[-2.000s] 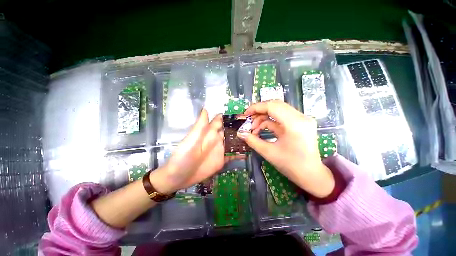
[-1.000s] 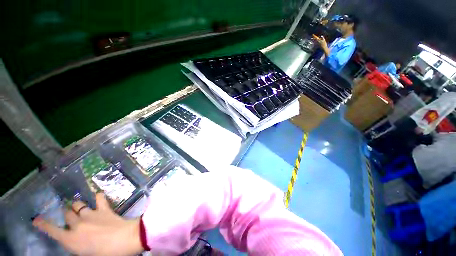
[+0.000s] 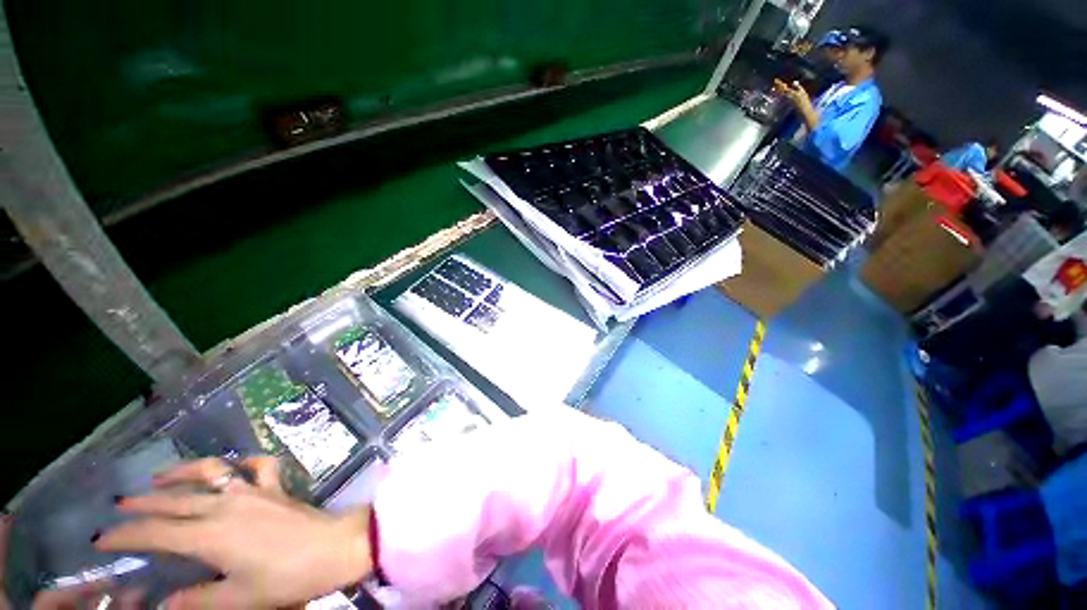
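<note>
My right hand (image 3: 233, 536) is at the lower left over the clear blister tray (image 3: 221, 358), palm down with fingers apart; no held thing can be made out. A blurred grey shape with a white glint lies by its fingertips. A small skin-coloured patch at the left edge may be my left hand, too cut off to read. One covered board (image 3: 376, 365) with a silvery face sits in a tray pocket. Another covered board (image 3: 310, 431) lies in the neighbouring pocket beside a green keypad PCB (image 3: 265, 391).
A sheet of dome pieces (image 3: 513, 340) lies right of the tray. Beyond it are black gridded sheets (image 3: 626, 203) on white edges and a brown box (image 3: 769, 272). A person in blue (image 3: 844, 119) is at the bench's far end. Blue floor and yellow-black tape lie right.
The view has swung from the tray to the right side of the bench. The dark sheet held earlier between both hands is no longer seen. Since the last frame, my right hand has shifted slightly.
</note>
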